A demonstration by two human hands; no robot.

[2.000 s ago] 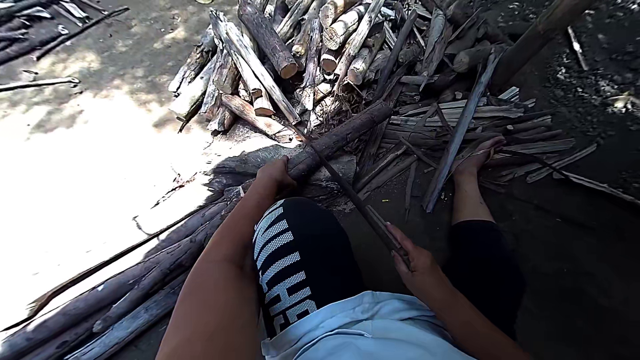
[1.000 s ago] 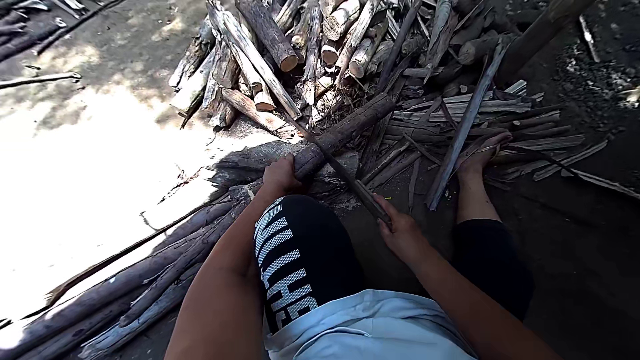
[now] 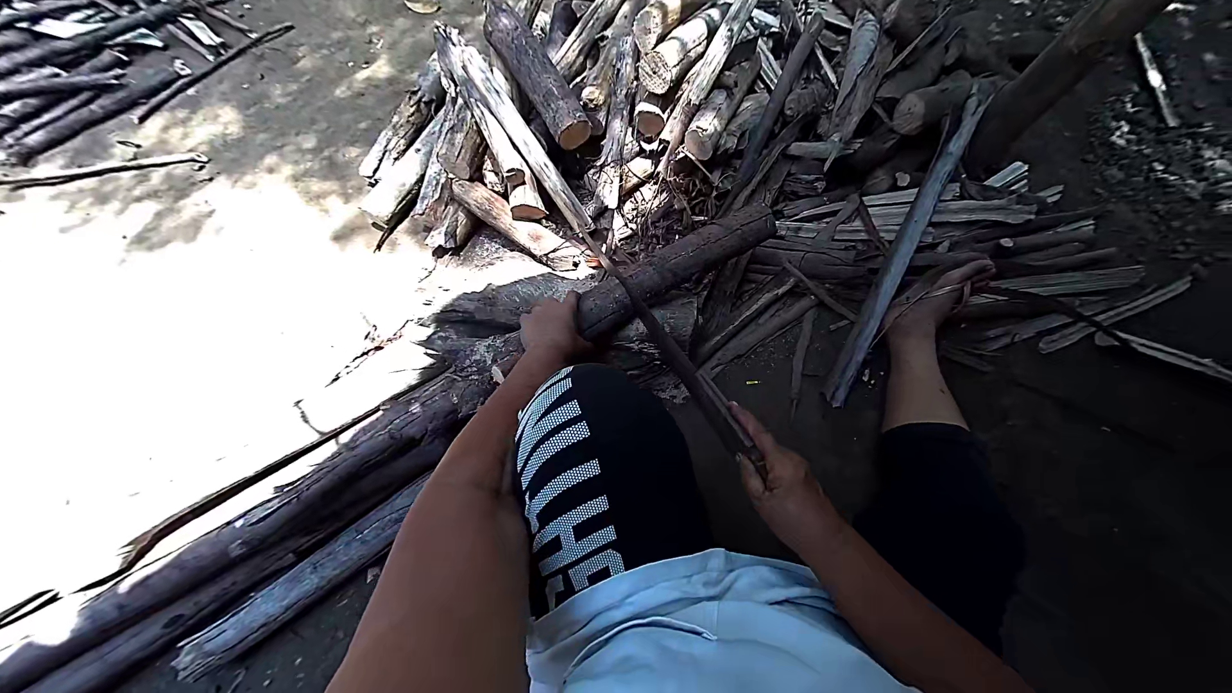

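Note:
My left hand (image 3: 555, 329) grips the near end of a thick dark log (image 3: 674, 265), which slants up to the right over other wood in front of my knee. In my right hand (image 3: 782, 481) is the lower end of a long, thin, dark tool or stick (image 3: 664, 339); whether it is a blade or a piece of wood I cannot tell. It crosses over the log, its far end near the cut firewood. Beneath the log lies a thicker piece of wood (image 3: 481, 318), partly hidden.
A heap of cut firewood (image 3: 529, 115) rises ahead. Split sticks (image 3: 1011, 231) lie at the right by my bare foot (image 3: 929, 298), with a long pale slat (image 3: 910, 241) leaning across. Long poles (image 3: 318, 520) run along the lower left, and more branches (image 3: 67, 87) lie at the upper left.
My right hand and the long thin piece shifted slightly up and left, then back down and right. My left hand stays on the log throughout.

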